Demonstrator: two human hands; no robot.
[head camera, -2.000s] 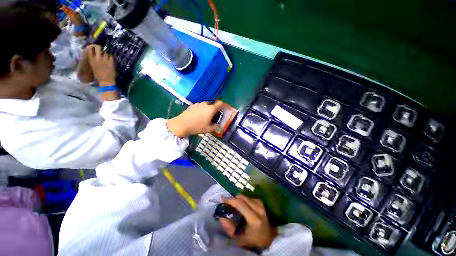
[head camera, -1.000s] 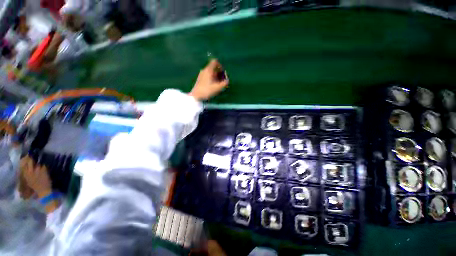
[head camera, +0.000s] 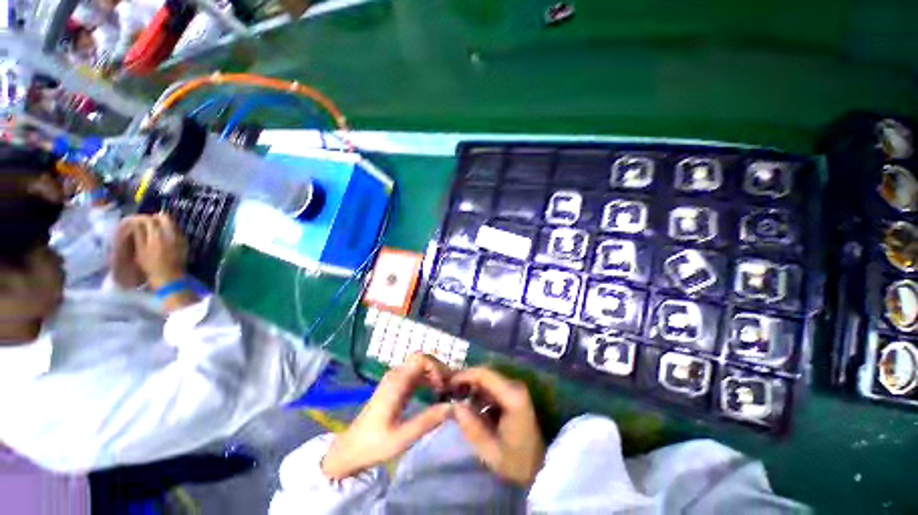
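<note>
My left hand (head camera: 395, 420) and my right hand (head camera: 506, 424) meet at the lower middle, fingertips close together around a small dark part (head camera: 461, 394), likely a watch housing. The fingers hide most of it. Whether tweezers are in my right hand cannot be told. The adhesive pads (head camera: 408, 340) lie in rows just beyond my left hand. The orange-bordered fixture (head camera: 392, 282) shows a white face with a small dark spot. The black blister tray (head camera: 493, 171) holds several rounded-square housings (head camera: 611, 304) and a white label (head camera: 503, 240).
A blue power unit (head camera: 354, 216) with a clear cylinder (head camera: 264, 181) stands left of the tray, with an orange hose (head camera: 257, 80) behind. A second tray (head camera: 851, 251) with round parts is at right. A small object (head camera: 559, 12) lies on the far green surface. Another person (head camera: 131, 372) works at left.
My left hand was at the fixture, then reached over the far green surface, and is now back beside my right hand. The small object now shows on the green surface.
</note>
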